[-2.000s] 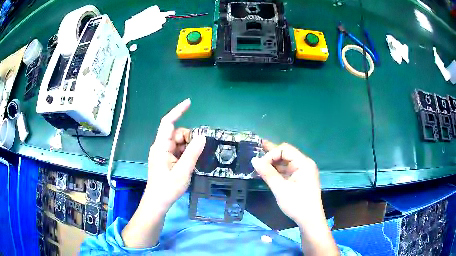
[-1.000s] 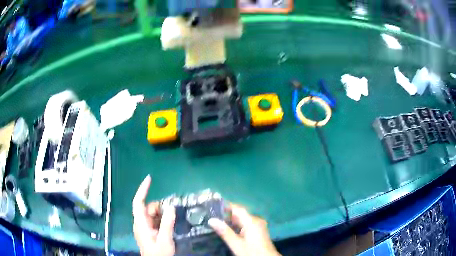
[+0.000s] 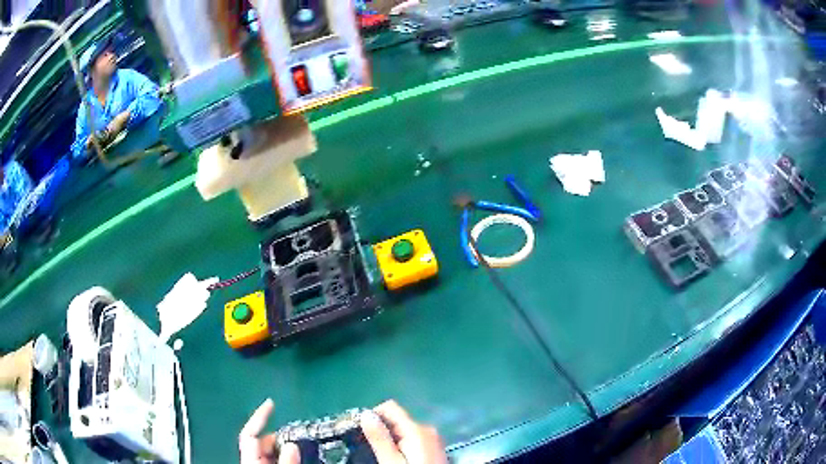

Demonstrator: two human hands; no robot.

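A black-grey housing [image 3: 333, 446] with a pale rugged rim is at the bottom edge, partly cut off. My left hand [image 3: 263, 440] holds its left side, index finger raised. My right hand [image 3: 404, 437] holds its right side, fingers on the rim. Both hands are cut off by the picture's edge. Another housing [image 3: 308, 281] lies in the black press fixture [image 3: 326, 324], between two yellow button boxes with green tops, the left one [image 3: 246, 320] and the right one [image 3: 406, 260].
A white tape dispenser [image 3: 127, 381] stands left. The press machine [image 3: 312, 54] rises behind the fixture. Blue cutters [image 3: 467, 237] and a masking tape roll [image 3: 529, 241] lie right of it. Several housings [image 3: 684, 254] stand in a row at right, near white cloths [image 3: 578, 170]. A person [image 3: 113, 95] is at upper left.
The view has swung up and to the right, bringing in the press machine and a person. The held housing and both hands now sit lower, mostly out of the picture, with the housing still held.
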